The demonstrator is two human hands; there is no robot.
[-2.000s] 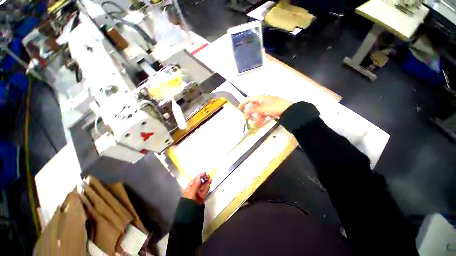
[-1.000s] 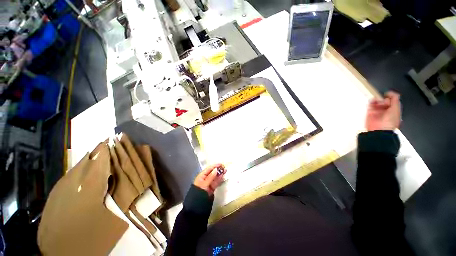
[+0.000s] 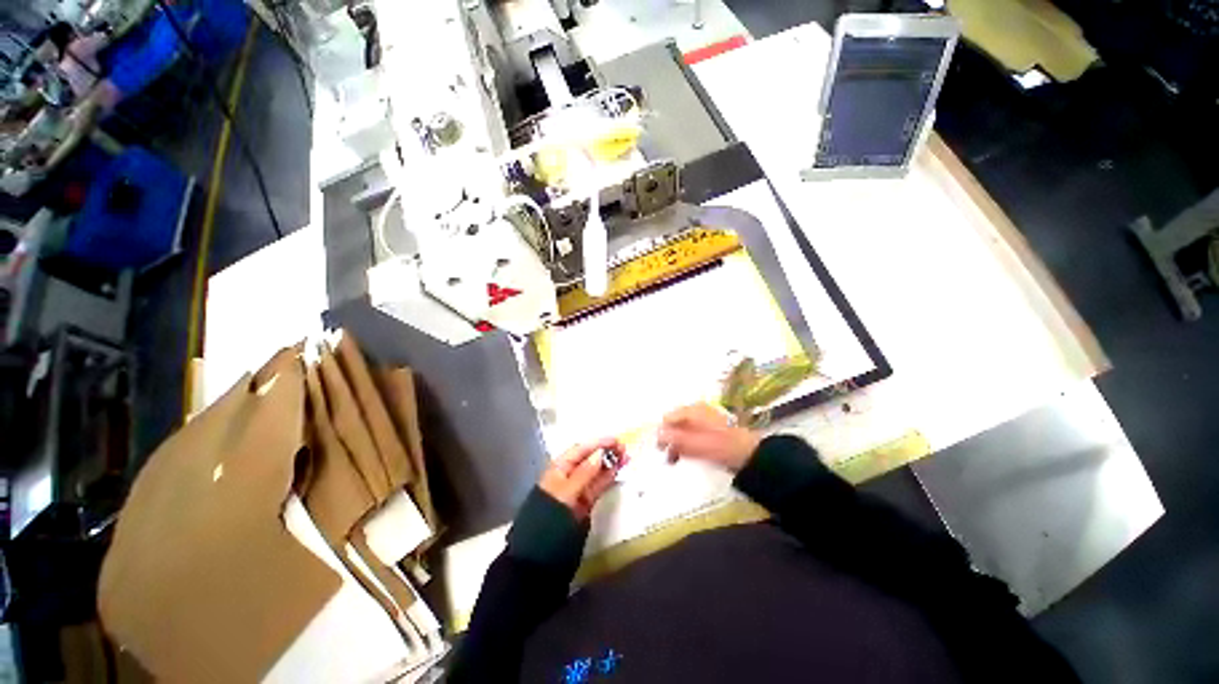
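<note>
My left hand (image 3: 579,478) is near the front edge of the white template sheet and holds a small dark, shiny round part (image 3: 611,457), perhaps a bobbin or bobbin case, at its fingertips. My right hand (image 3: 706,437) is just to its right, fingers bent and close together; whether it pinches thread cannot be seen. A loose yellow-tan thread tangle (image 3: 769,381) lies on the right front part of the template sheet (image 3: 655,354). The orange-yellow clamp strip (image 3: 655,277) lies at the back of the sheet, beneath the sewing head.
The white sewing machine head (image 3: 488,274) stands beyond my hands. Stacked brown cut panels (image 3: 227,521) are at left. A control screen (image 3: 878,100) stands at the back right of the white table (image 3: 989,314). A grey metal plate (image 3: 1043,488) is at right.
My right hand moved from the thread area out to the far right, then came back beside my left hand. The thread tangle now lies on the sheet. My left hand still holds the small part.
</note>
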